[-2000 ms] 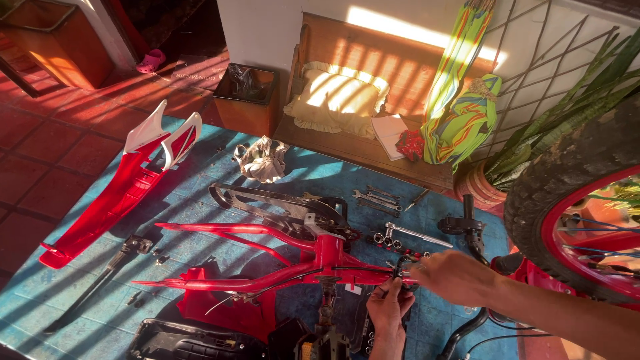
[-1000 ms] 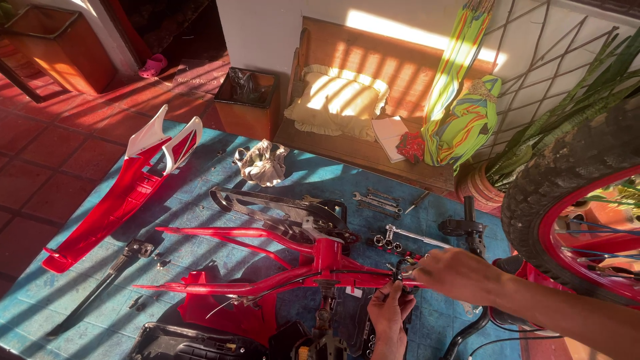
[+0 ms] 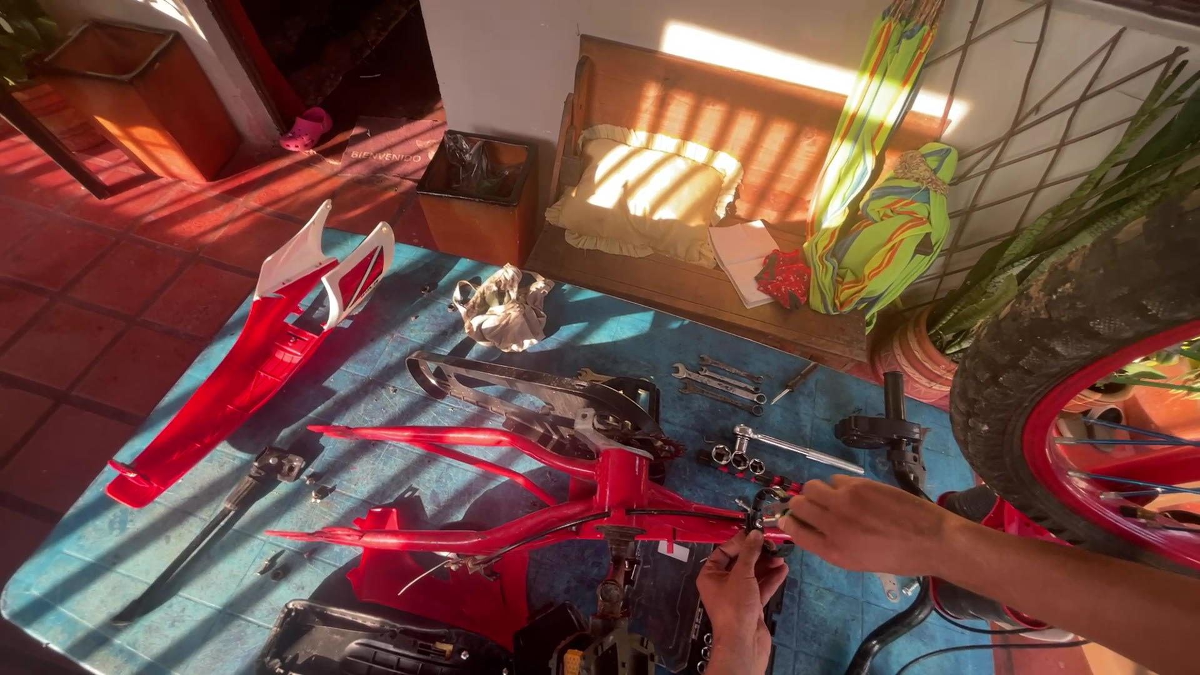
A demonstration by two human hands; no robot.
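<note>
A red bicycle frame [image 3: 621, 492] lies across the blue table [image 3: 216, 572]. My left hand [image 3: 741, 595] comes up from below, thumb and fingers pinching a small dark part [image 3: 756, 523] at the frame's right end. Over the same spot my right hand [image 3: 830, 520] reaches in from the right with its fingers closed on something small, mostly hidden, that I cannot name. A black cable [image 3: 675, 513] runs along the frame toward both hands. Just above them rest a chrome ratchet wrench [image 3: 797, 448] and several sockets [image 3: 739, 460].
Several combination wrenches [image 3: 722, 382] lie behind the frame. A red and white fender [image 3: 234, 384], a black kickstand [image 3: 220, 516] and a crumpled cloth [image 3: 503, 307] are on the left. A knobby tire [image 3: 1050, 337] stands close at right, above my right forearm. A wooden bench [image 3: 637, 281] is behind.
</note>
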